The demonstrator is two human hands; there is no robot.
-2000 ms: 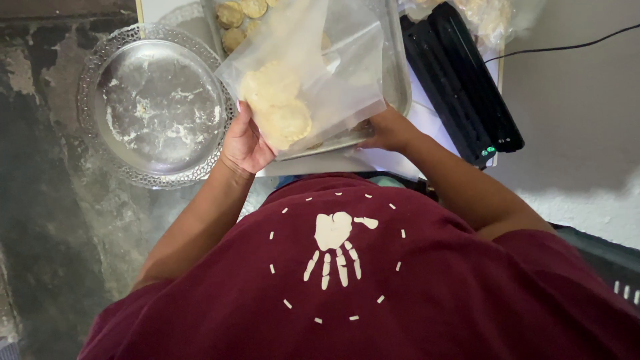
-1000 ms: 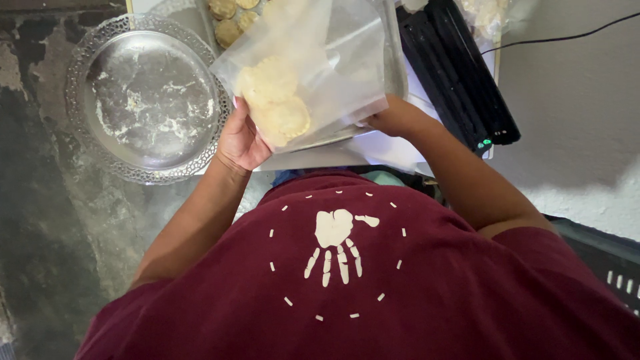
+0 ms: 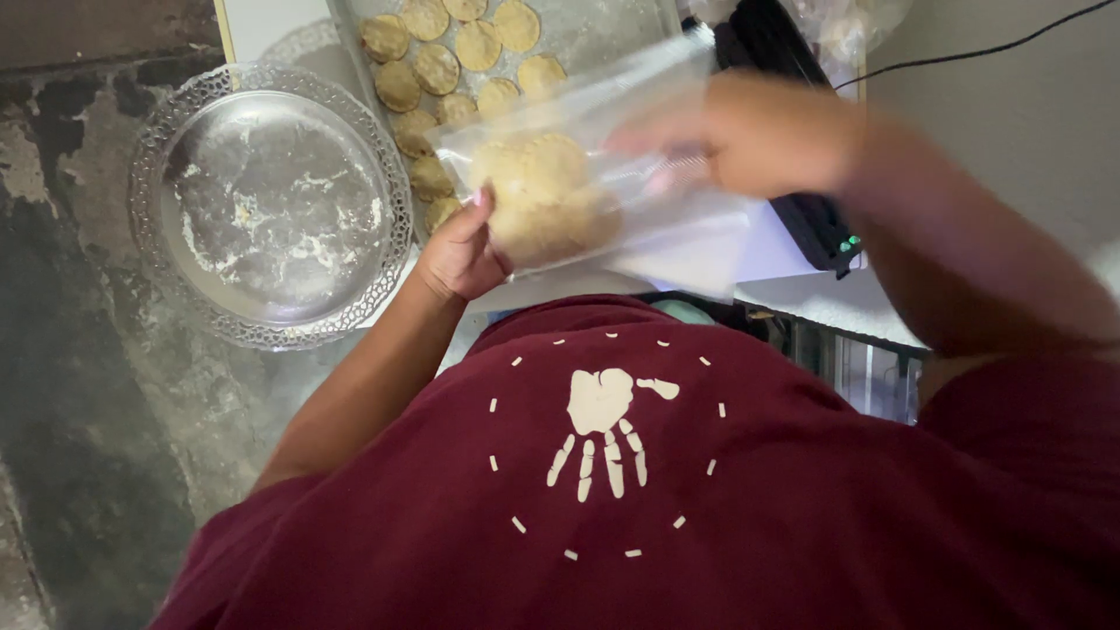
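A clear plastic bag [image 3: 639, 201] lies across the lower part of a metal tray [image 3: 604, 26], with several pale round flat pastries [image 3: 542, 192] inside its left end. My left hand [image 3: 468, 249] grips that filled end, thumb on top. Over the bag's right part is my right hand [image 3: 744, 136], blurred by motion; whether its fingers pinch the plastic or only pass above it I cannot tell. On the tray, left of and beyond the bag, sit several browned round pastries [image 3: 479, 45].
At the left is a round silver tray [image 3: 271, 210] with a lacy rim and floury residue. A black bag sealer [image 3: 814, 236] with green lights stands at the right, near a black cable [image 3: 971, 54]. Crumpled clear plastic [image 3: 840, 26] lies behind it.
My right hand has moved from the bag's lower right edge up over its right part. More of the browned pastries on the tray now show. My left hand keeps its hold on the bag.
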